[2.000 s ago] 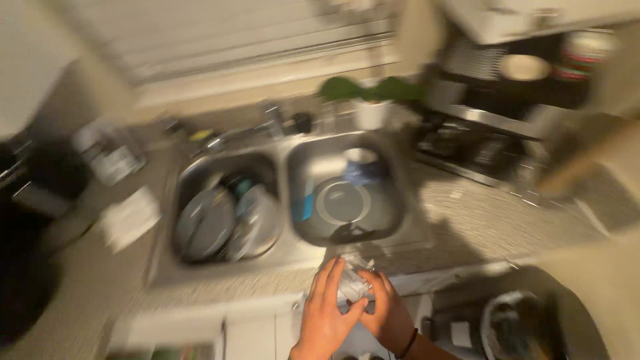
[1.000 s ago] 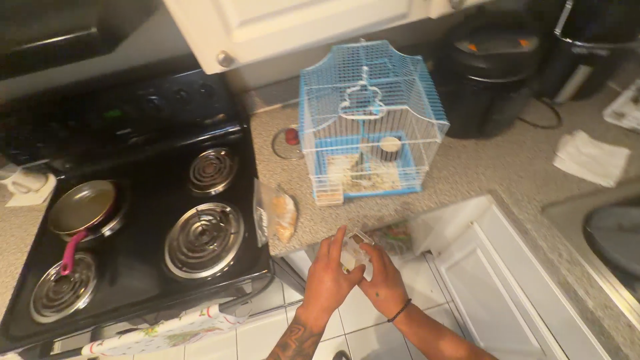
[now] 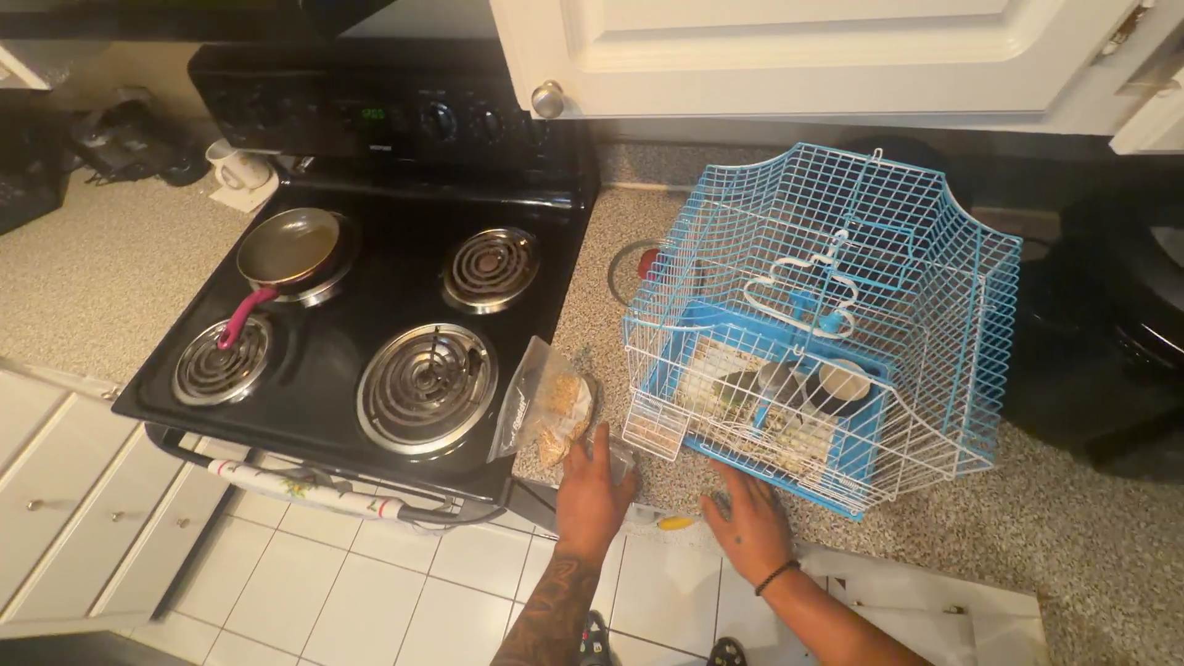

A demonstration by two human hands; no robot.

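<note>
My left hand (image 3: 592,490) rests over a small clear plastic container (image 3: 618,460) at the counter edge, its fingers around it, partly hiding it. Just beyond lies a clear zip bag of seeds (image 3: 561,407), its flap over the stove's edge. My right hand (image 3: 751,520), fingers apart, is at the front edge of the blue and white wire birdcage (image 3: 823,277). In the cage's blue tray, small birds (image 3: 782,381) and a round cup (image 3: 842,381) show through the wires. A small wire door (image 3: 653,425) sticks out at the cage's front left corner.
Left of the cage is a black coil stove (image 3: 388,296) with a pink-handled frying pan (image 3: 289,246). A glass lid with a red knob (image 3: 650,264) lies behind the bag. A cabinet door (image 3: 777,55) overhangs the counter. A lower cabinet door (image 3: 934,601) stands out below.
The view has swung from the sink to the stove and cage. My hands, together around a clear object before, have moved apart, the left to the seed bag, the right to the cage's front.
</note>
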